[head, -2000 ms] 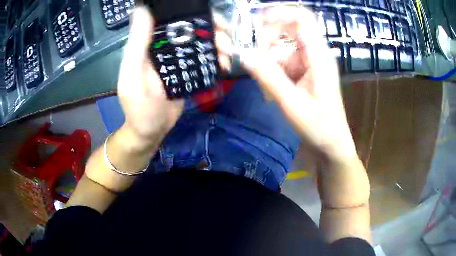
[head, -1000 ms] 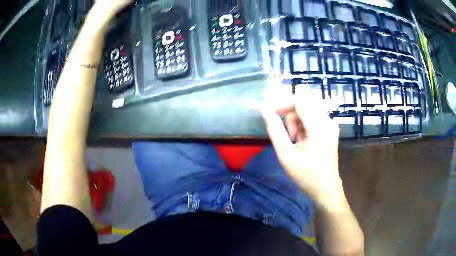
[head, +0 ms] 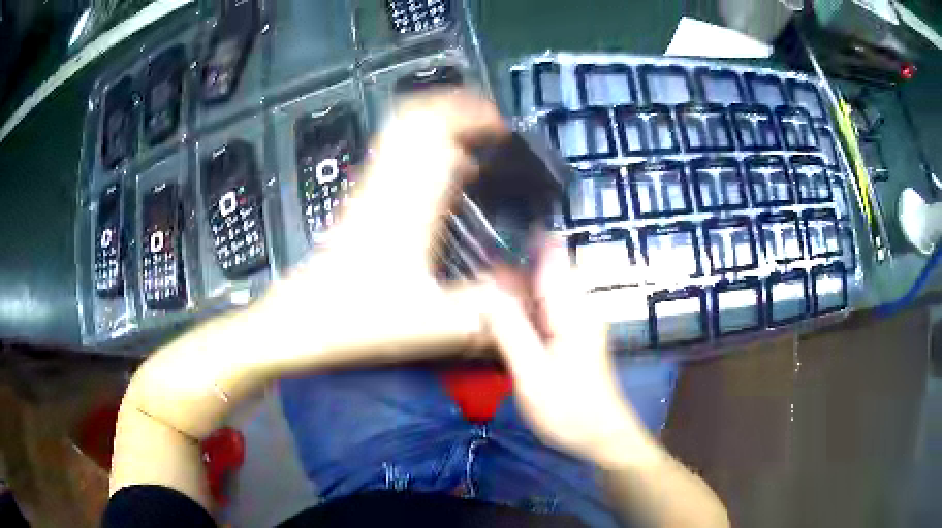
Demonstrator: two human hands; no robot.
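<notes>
My left hand (head: 413,196) is blurred and reaches across the phone tray (head: 271,186). It grips a dark phone (head: 508,191) between the two trays; its keys cannot be made out. My right hand (head: 553,356) is also blurred, with its fingers at the phone's lower end, and whether it holds anything cannot be told. The lens tray (head: 620,167) lies to the right, with rows of black-framed square lenses. Black keypad phones (head: 229,206) lie face up in the pockets of the phone tray.
A white sheet (head: 718,39) lies behind the lens tray. Slim yellowish sticks (head: 855,155) lie at its right edge. A rounded white piece (head: 917,219) and a blue hose (head: 914,294) are at the far right. A red stool (head: 222,459) is below the bench at left.
My left hand has come from the far left of the phone tray to the middle and now has a phone. My right hand has moved left to the phone. The view has shifted.
</notes>
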